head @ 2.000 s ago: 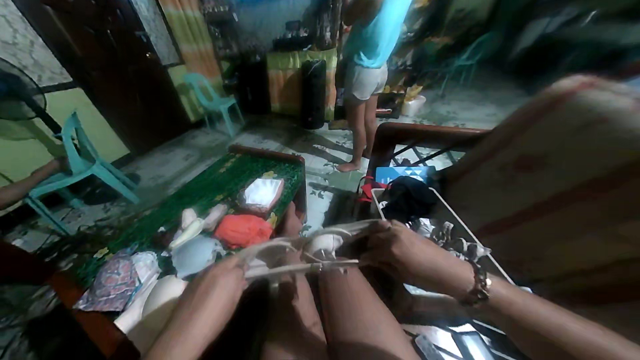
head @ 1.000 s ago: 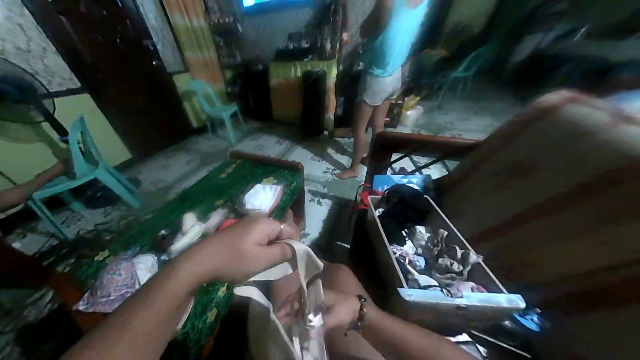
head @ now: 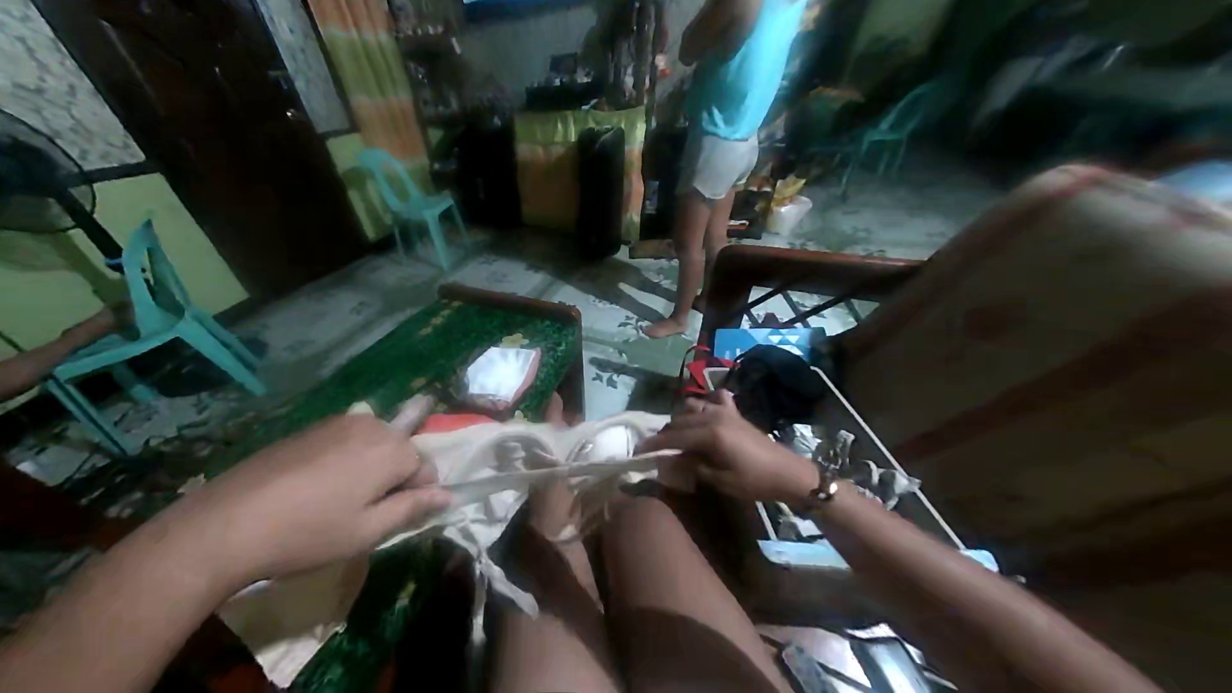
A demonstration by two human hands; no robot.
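A cream bra [head: 568, 462] is stretched between my two hands above my thighs, its cups side by side and its straps hanging down. My left hand [head: 375, 481] grips one end of the band. The other end is in my right hand [head: 722, 448], which wears a bracelet at the wrist. Behind the bra, on the green-covered table [head: 385, 361], lie a white and pink packet [head: 500, 373] and a red-orange cloth [head: 457, 423], the latter partly hidden. A drawer-like box [head: 818, 556] at the right holds small garments [head: 861, 472] and a black cloth [head: 780, 380].
A person [head: 727, 125] in a turquoise top stands beyond the wooden armrest [head: 818, 265]. Green plastic chairs [head: 159, 318] and a fan [head: 38, 173] are at the left, where another person's arm rests. A draped cloth [head: 1049, 375] covers the seat at right.
My hands have moved apart, and the bra now spans between them, where a second ago it hung bunched and low. The view has shifted slightly.
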